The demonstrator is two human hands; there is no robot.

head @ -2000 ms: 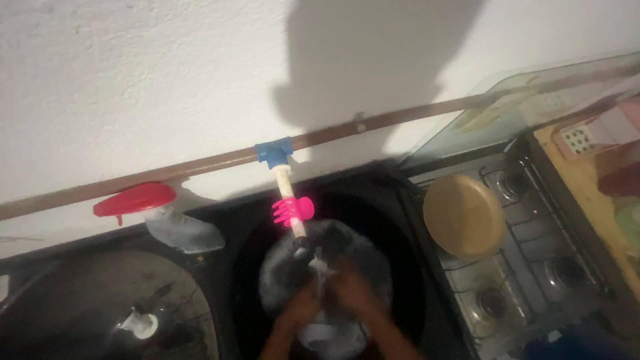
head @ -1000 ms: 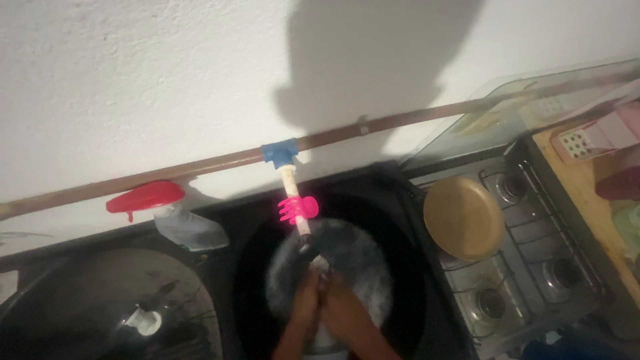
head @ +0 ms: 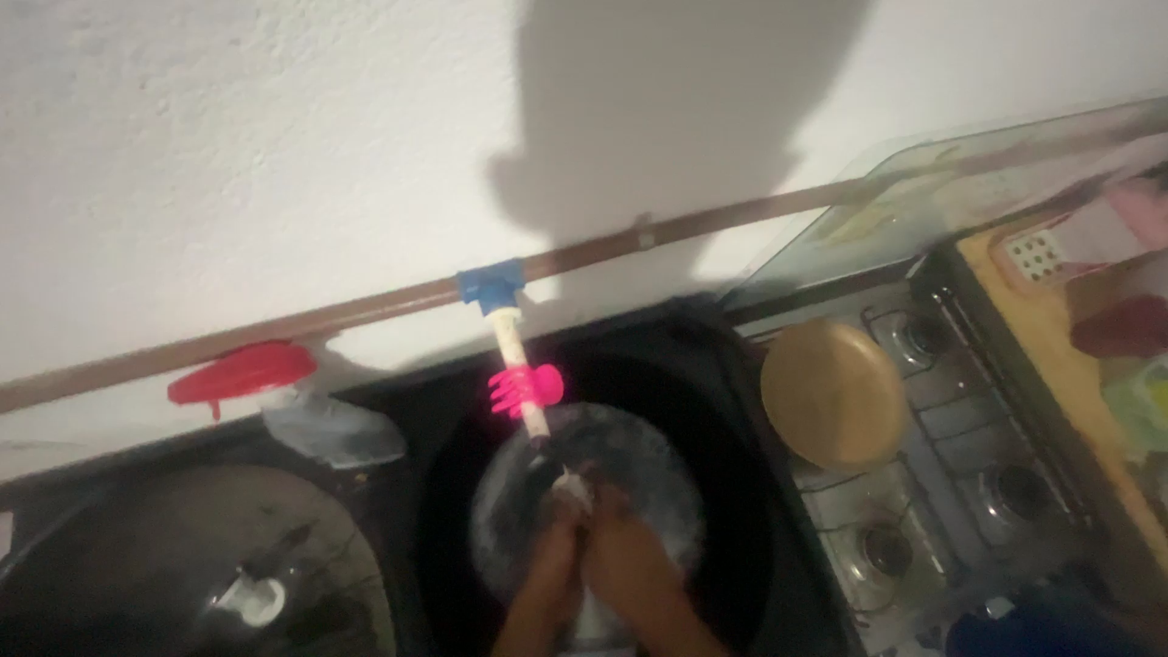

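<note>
Below a pale pipe spout with a bright pink claw clip around it, both hands are close together over a round, greyish, foamy-looking area in a dark basin. My left hand and my right hand meet at a small whitish thing, too blurred to name. Both seem to touch it; the fingers are blurred, so which hand grips it is unclear.
A gas stove with a round tan lid or plate stands to the right. A red-topped spray bottle lies left of the basin, above a second dark basin. A brown pipe with a blue tee fitting crosses the wall.
From two seconds ago to one second ago, my hands came closer together over the basin. They remain together under the spout now.
</note>
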